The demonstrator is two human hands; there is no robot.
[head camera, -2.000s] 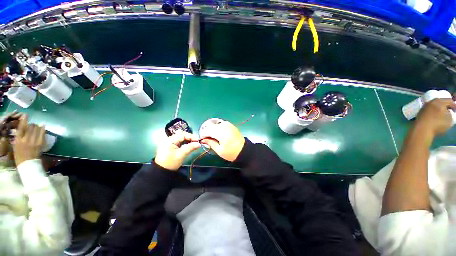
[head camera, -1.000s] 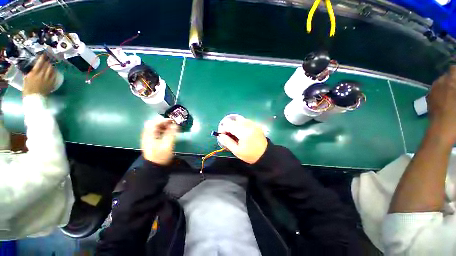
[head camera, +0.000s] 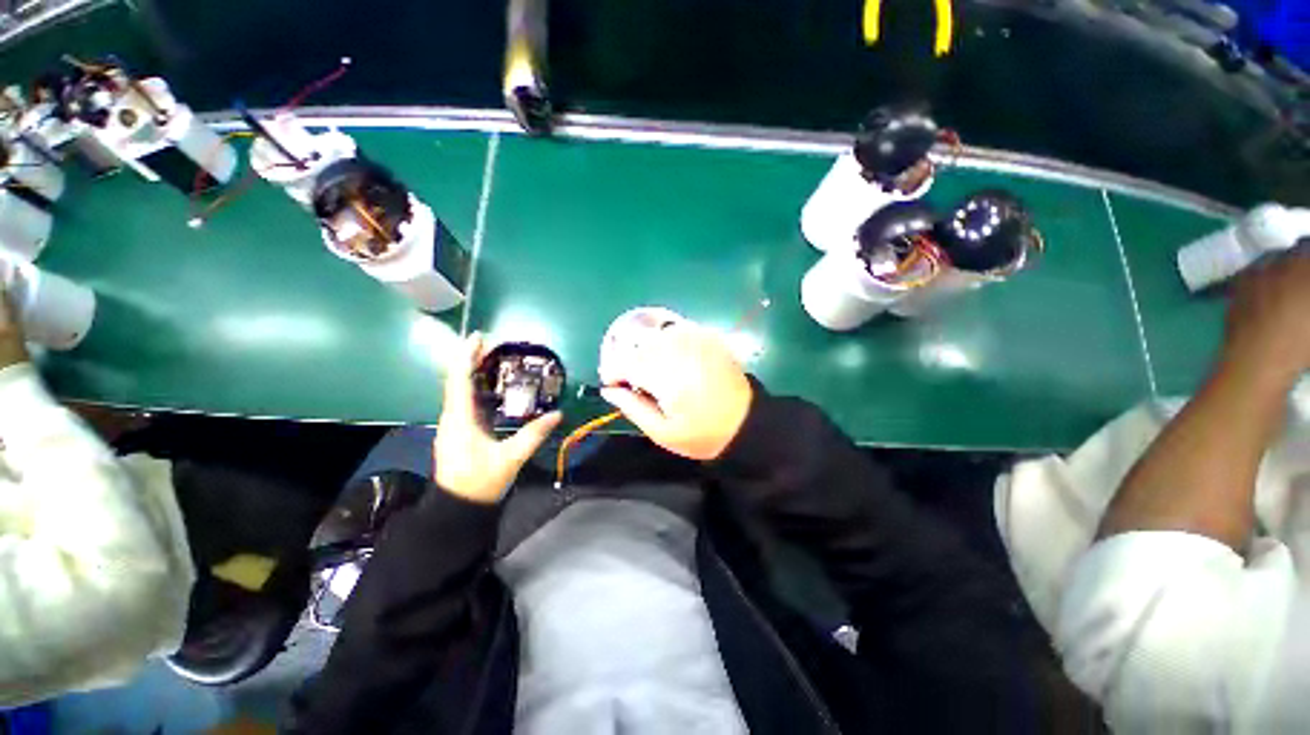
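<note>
A black round head (head camera: 523, 385) lies open side up near the bench's front edge, with a silvery board inside. My left hand (head camera: 486, 442) grips it, fingers on its left side and thumb at its lower right. My right hand (head camera: 687, 391) is closed around a white housing (head camera: 632, 339) and the lead wires (head camera: 586, 428); orange and dark strands hang below the fingers. A small dark wire end points from my right fingers toward the head. Most of the white housing is hidden by my right hand.
Part-built units (head camera: 851, 287) stand at right on the green bench (head camera: 647, 216). Another unit (head camera: 417, 266) stands at left, near white brackets with loose wires (head camera: 151, 129). A bar (head camera: 527, 72) and yellow-handled cutters (head camera: 908, 20) hang behind. Neighbours' arms (head camera: 1221, 388) reach in on both sides.
My left hand, empty and blurred a second ago, now holds the black head. My right hand keeps the housing and wires. The unit at left appeared between the two earlier frames.
</note>
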